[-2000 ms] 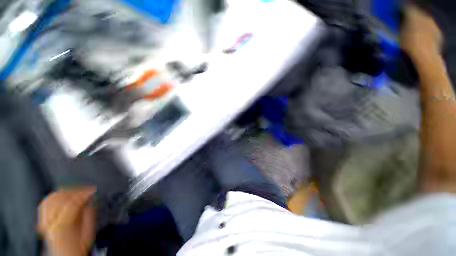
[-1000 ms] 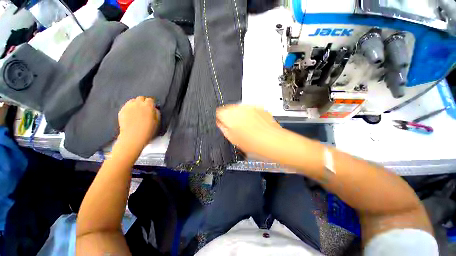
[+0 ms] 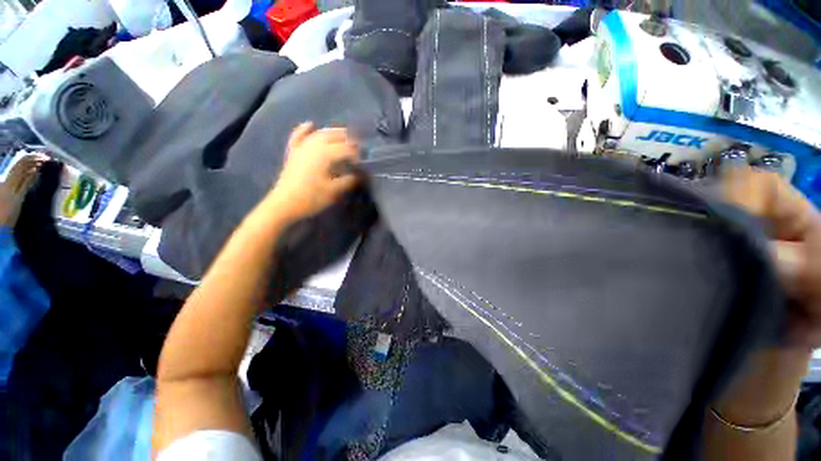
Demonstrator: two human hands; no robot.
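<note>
A dark grey garment piece (image 3: pixel 558 261) is stretched in the air between my hands, in front of the machine. Two seams with yellow and blue-purple thread run across it. My left hand (image 3: pixel 320 171) grips its left corner. My right hand (image 3: pixel 781 239), blurred near the right edge, grips its right end; the cloth hides part of the fingers. Another grey piece (image 3: pixel 457 81) with pale stitch lines lies on the table behind, and its lower end shows below my left hand.
The white and blue JACK overlock machine (image 3: pixel 702 117) stands at the upper right, its needle area hidden by the cloth. A grey garment pile (image 3: pixel 234 135) lies left of centre. Another person's hand (image 3: pixel 18 180) and blue sleeve show at the left edge.
My right hand has moved far right and up, lifting a garment piece that now spans between both hands. My left hand has moved up and right and grips its corner.
</note>
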